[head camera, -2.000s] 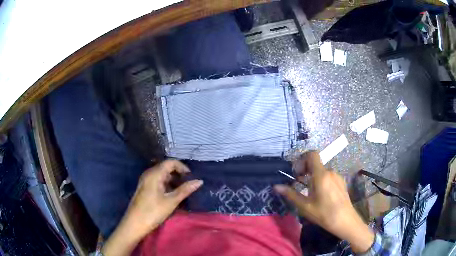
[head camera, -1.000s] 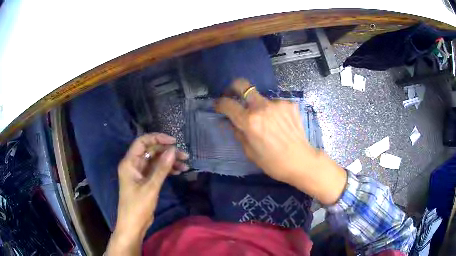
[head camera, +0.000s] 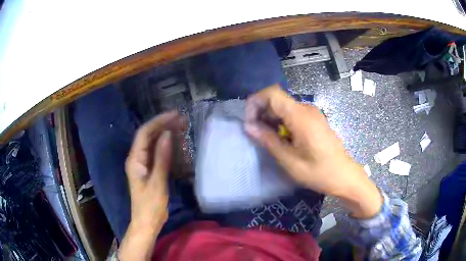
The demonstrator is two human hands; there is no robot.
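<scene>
A pale grey-blue denim panel (head camera: pixel 230 168), blurred by motion, is above the wearer's lap. My right hand (head camera: pixel 286 132) pinches its upper edge between thumb and fingers and wears a yellow ring. My left hand (head camera: pixel 152 165) is to the left of the panel, blurred, with fingers apart and nothing seen in it. A dark printed piece (head camera: pixel 286 214) with white motifs lies on the lap below the panel. The rest of the stack is mostly hidden behind the panel and my right hand.
A white table with a wooden edge (head camera: pixel 204 46) curves across the top. White paper scraps (head camera: pixel 387 153) lie on the speckled floor at right. Dark cloth (head camera: pixel 396 53) is at upper right. Striped folded pieces (head camera: pixel 435 237) stand at lower right. A wooden rail (head camera: pixel 71 188) runs along the left.
My right hand has come across from the right side to the stack and now raises a panel, swinging it down towards the body. My left hand remains at left, its fingers more extended.
</scene>
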